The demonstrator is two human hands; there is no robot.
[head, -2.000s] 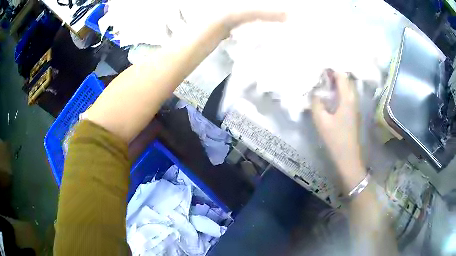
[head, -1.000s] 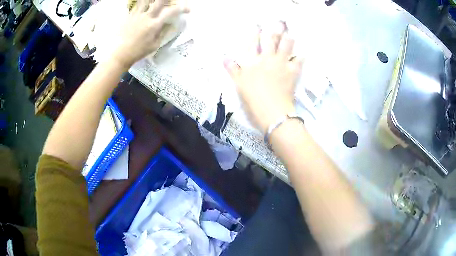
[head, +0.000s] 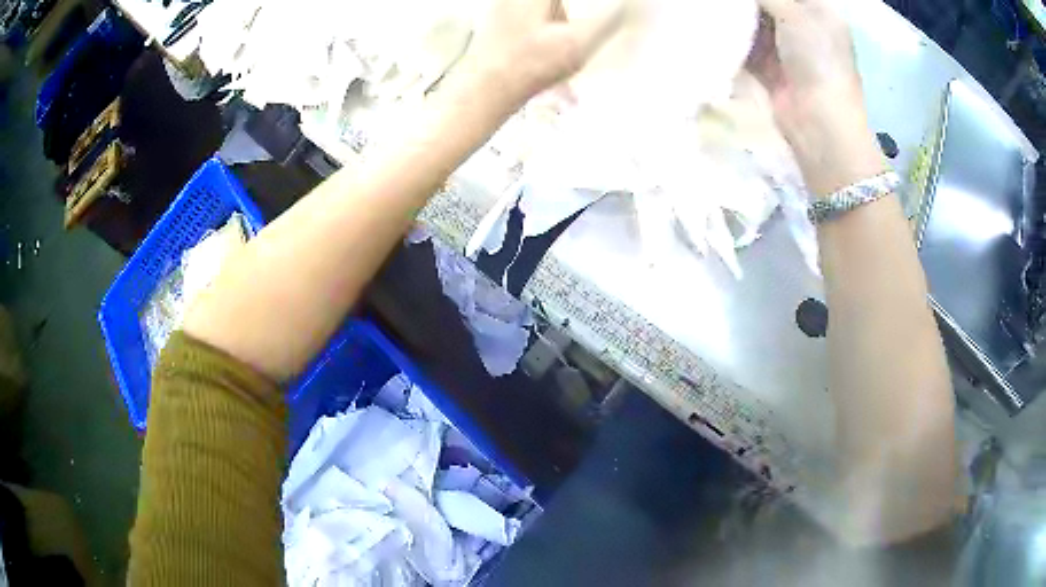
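Note:
A pile of thin white cut pieces [head: 677,138] lies on the table, overexposed, with ragged pointed ends towards the front edge. My left hand [head: 533,46] is at the pile's upper left side, cut by the top edge; its fingers are washed out against the cloth. My right hand [head: 803,75] holds the pile's right side, its fingers bent around the cloth and partly hidden by it. More white pieces [head: 344,52] lie at the upper left of the table.
The table's front edge carries a worn measuring scale [head: 642,344]. A blue crate of white pieces [head: 459,430] and a perforated blue crate [head: 126,310] stand below left. A shiny grey machine body [head: 981,229] is at right. A white scrap [head: 488,321] hangs below the edge.
Both hands were spread flat on the table one second ago. The right hand has moved up and right onto the gathered pile; the left has moved right. The view has shifted slightly.

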